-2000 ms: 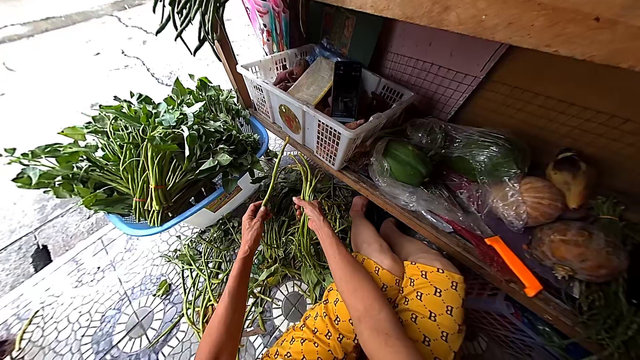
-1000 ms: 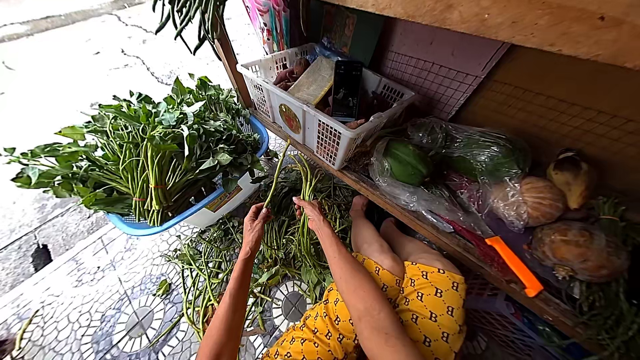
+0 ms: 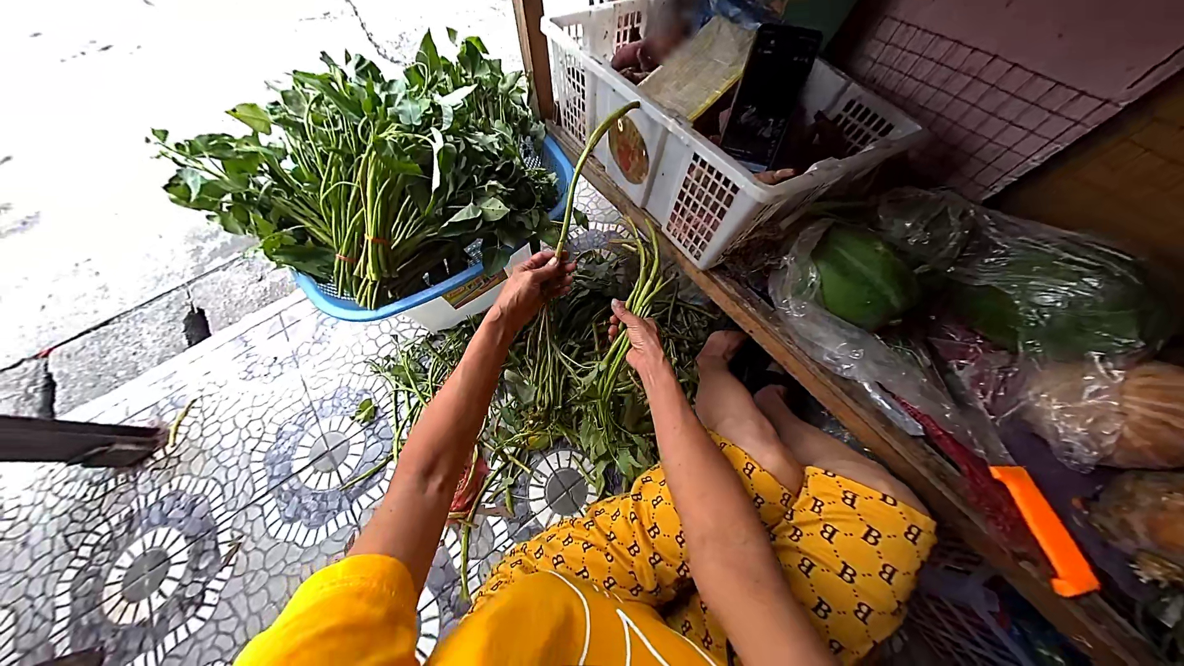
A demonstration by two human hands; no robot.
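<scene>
My left hand (image 3: 536, 280) is closed around a long green stem (image 3: 580, 176), which rises and bends over at its tip in front of the white crate. A hand's width to the right, my right hand (image 3: 636, 335) grips a bunch of green leafy-vegetable stems (image 3: 645, 277), held roughly upright. Beneath both hands, a loose heap of stems and leaves (image 3: 592, 407) lies on the tiled floor. Bundles of leafy greens (image 3: 370, 176), some tied with red bands, fill a blue-rimmed basket (image 3: 361, 313) on the left.
A white plastic crate (image 3: 684, 166) holding a phone (image 3: 770, 92) stands on the wooden shelf (image 3: 786, 351). Wrapped green fruit (image 3: 862, 277), squashes (image 3: 1152, 412) and an orange-handled tool (image 3: 1045, 532) lie along the shelf at right. A dark wooden leg (image 3: 74, 441) juts in from the left.
Both hands keep their holds on the stems, close to where they were. The view has shifted, now showing more of the yellow shirt and the floor at left.
</scene>
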